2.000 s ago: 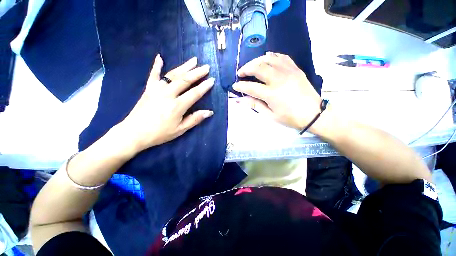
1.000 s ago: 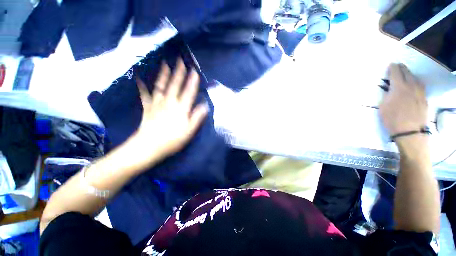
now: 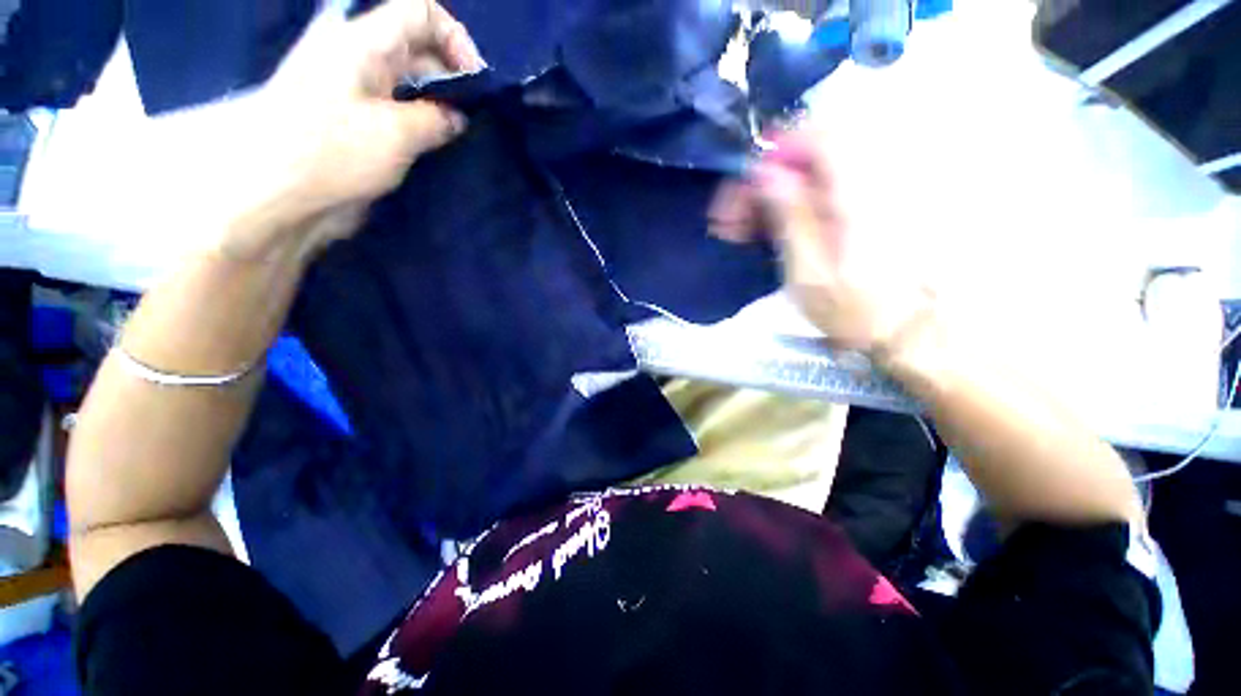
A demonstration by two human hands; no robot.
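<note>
A large navy garment panel (image 3: 463,299) lies over the front table edge and hangs towards my lap, with a pale thread-like edge across it. My left hand (image 3: 374,102) pinches a folded edge of the navy cloth between thumb and fingers at the upper left. My right hand (image 3: 796,224) is blurred over the right side of the cloth, below the machine. A pink blur shows at its fingertips; I cannot tell what it holds. The sewing machine's blue-grey cylinder (image 3: 881,30) is cut off by the top edge. The needle area is not clear.
More navy panels (image 3: 218,55) lie at the upper left. A ruler tape (image 3: 789,364) runs along the front edge of the white table (image 3: 1007,258). A dark object with pale strips (image 3: 1157,82) is at the upper right. Beige cloth (image 3: 769,442) shows below the edge.
My left hand has moved up from lying flat and now pinches the cloth edge. My right hand has come from the far right back to the cloth. The view has shifted, leaving less of the machine visible.
</note>
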